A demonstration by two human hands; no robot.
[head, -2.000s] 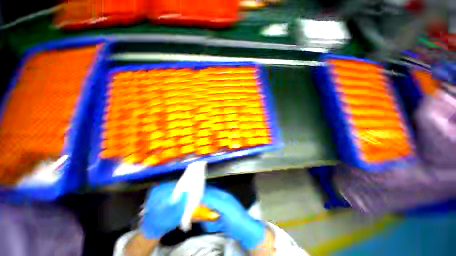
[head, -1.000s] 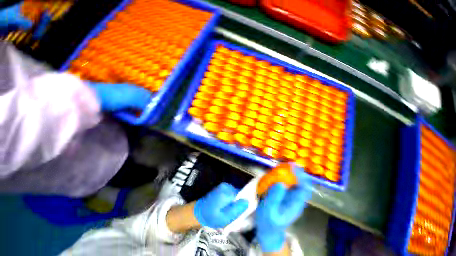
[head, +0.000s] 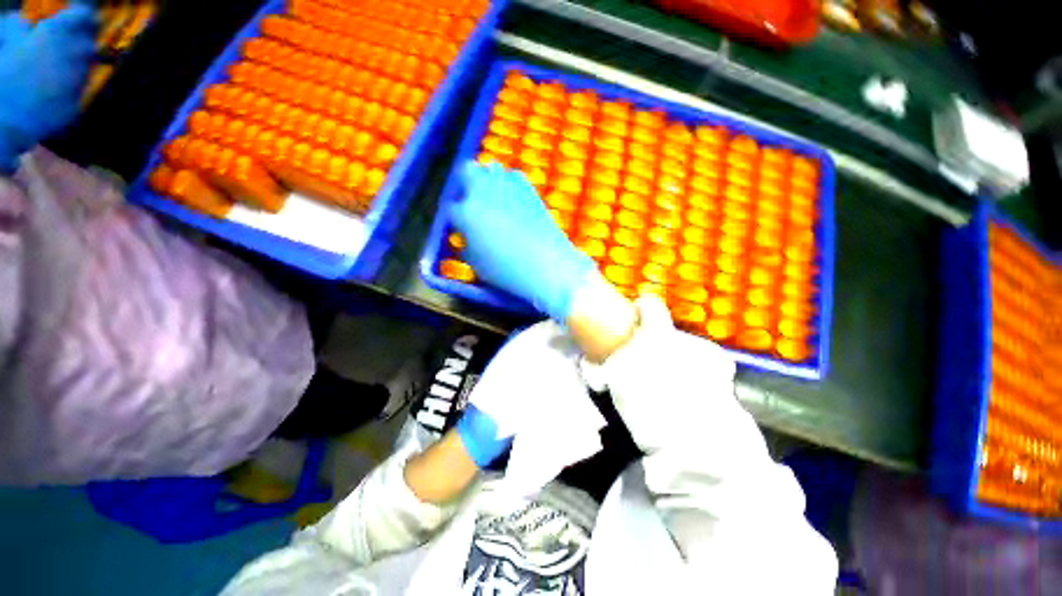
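A blue tray (head: 829, 262) with rows of glossy orange-gold parts (head: 664, 221) lies in front of me. My right hand (head: 512, 233), in a blue glove, reaches over the tray's left end. Its fingers are over the parts there, and whether they grip one is hidden. My left hand (head: 480, 435), also blue-gloved, is below the tray's near edge, mostly covered by the white wipe (head: 542, 402) it holds. No part shows in my left hand.
Another blue tray (head: 384, 233) of orange parts stands left, its white liner bare at the near end. A third stands right (head: 981, 373). A person's pink sleeve (head: 151, 338) is at left. Beyond the rail (head: 745, 82) are a red-orange tray (head: 757, 14) and white wipes (head: 981, 146).
My right hand has moved from beside the wipe, where an orange part showed, up to the tray's left end. The neighbour's gloved hand has left the left tray's near end. The wipe now covers my left hand.
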